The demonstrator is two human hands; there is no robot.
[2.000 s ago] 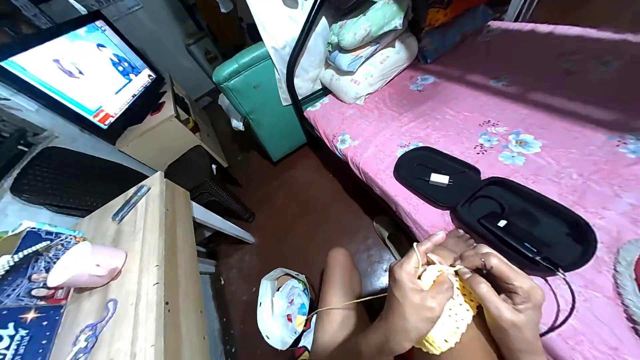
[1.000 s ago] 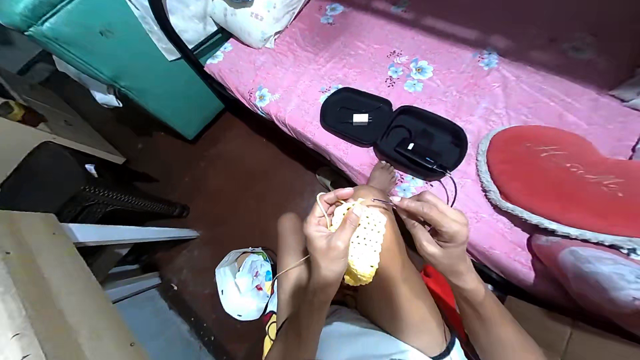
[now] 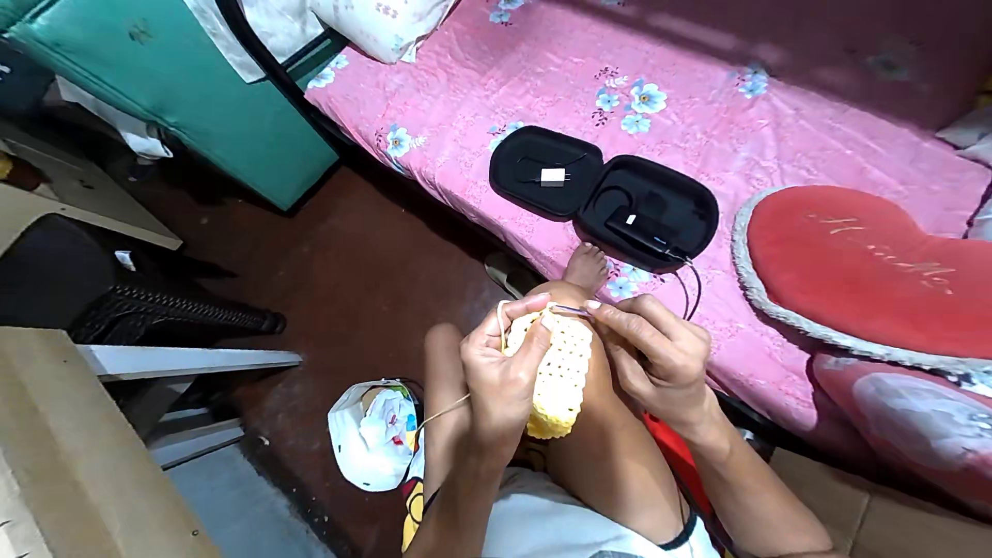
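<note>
My left hand pinches the top edge of a yellow crocheted piece, with yarn looped over its index finger. The piece hangs over my raised thigh, paler above and deeper yellow at its lower end. In my right hand is a thin crochet hook, whose tip meets the top edge of the piece by my left thumb. A strand of yarn runs from beside my left wrist down to a white bag on the floor.
On the pink floral bedsheet lie an open black case holding a white charger and cable, and a red heart-shaped pillow. A wooden table stands at lower left, near a dark chair. A green padded item is beyond.
The view has swung right and down from the screen and table. My right hand moved away from the piece, then came back close to its top edge.
</note>
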